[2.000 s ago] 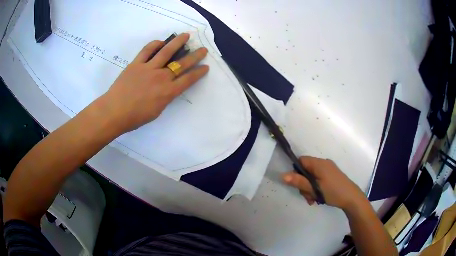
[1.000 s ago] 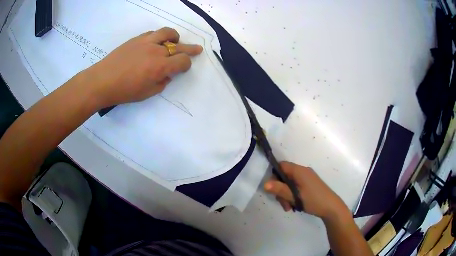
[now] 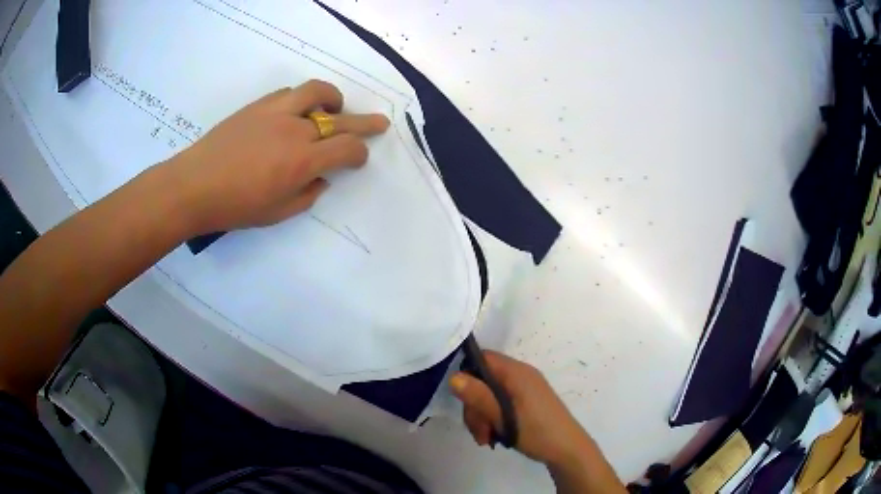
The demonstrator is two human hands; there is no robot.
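Observation:
A large white paper pattern with thin printed lines lies over dark fabric, which shows along its right edge and at its lower end. My left hand, with a gold ring, rests flat on the pattern, fingers near its right edge. A dark bar, a pattern weight, shows partly beneath it. My right hand holds the tailor's shears by the handles at the pattern's rounded end. Their blades are largely hidden by the paper; a dark part shows along its edge.
Another black weight lies on the pattern at the upper left. Dark cut pieces lie on the table's right side. Dark bundles and mixed scraps line the right edge. A grey stool or chair stands at the lower left.
My right hand and the shears have moved left, close to the pattern's rounded end. My left hand shifted back from the weight, then stayed flat on the paper.

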